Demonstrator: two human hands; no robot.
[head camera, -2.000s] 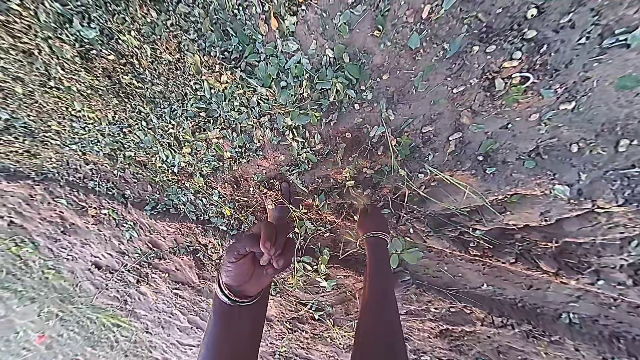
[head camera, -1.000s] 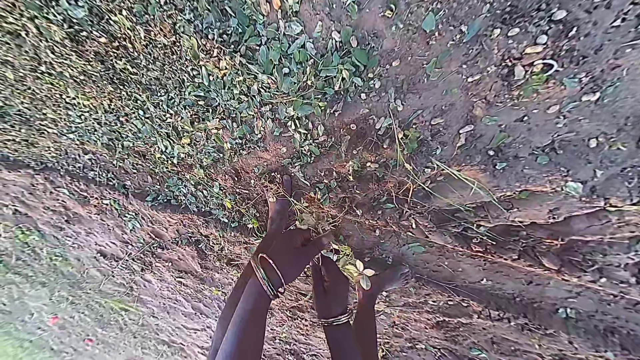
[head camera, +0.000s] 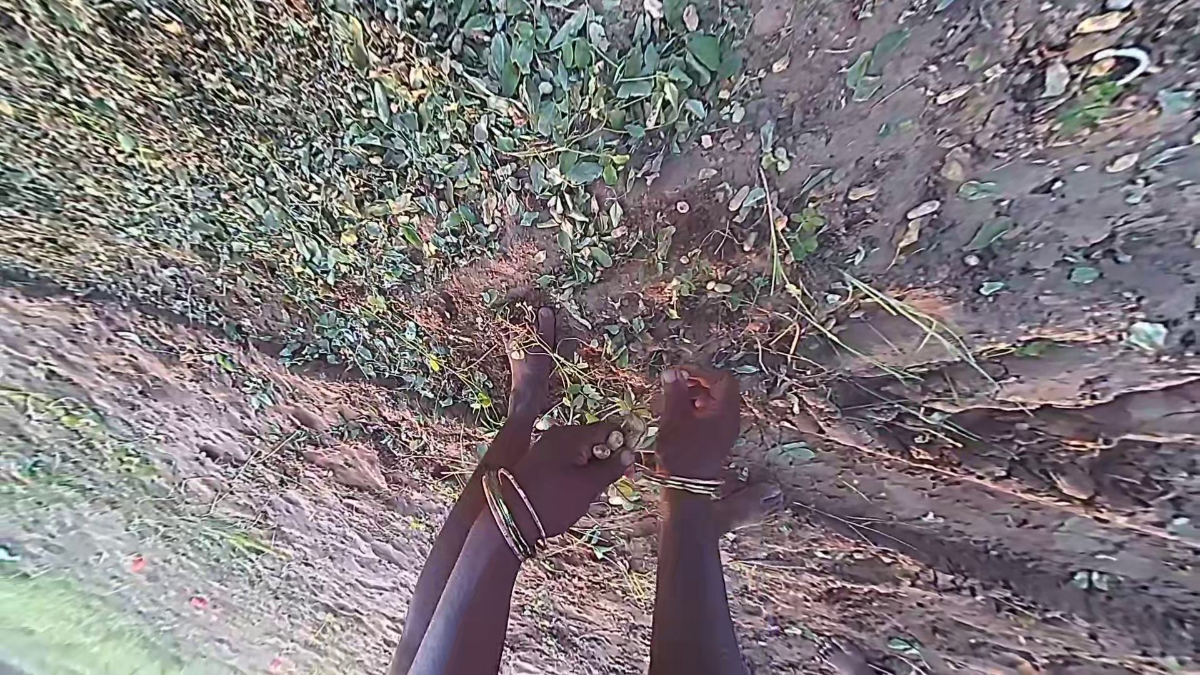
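My left hand, with bangles at its wrist, is closed on a small uprooted plant. Pale roundish pods, perhaps peanuts, show at its fingertips, and green leaves lie just beyond them. Close by on the right is my right hand, also with bangles, its fingers curled; whether something is between them cannot be made out. Loose stems and thin roots lie on the soil beyond both hands.
My bare feet are on the soil, one foot beyond the left wrist, the other beside the right wrist. Dense leafy plants cover the upper left. Long grass stalks, scattered leaves and a white curved object lie to the right.
My left hand, with its fingers curled near the left foot two seconds ago, now holds a plant with pods. My right hand was down among the stems then and has since come back from them.
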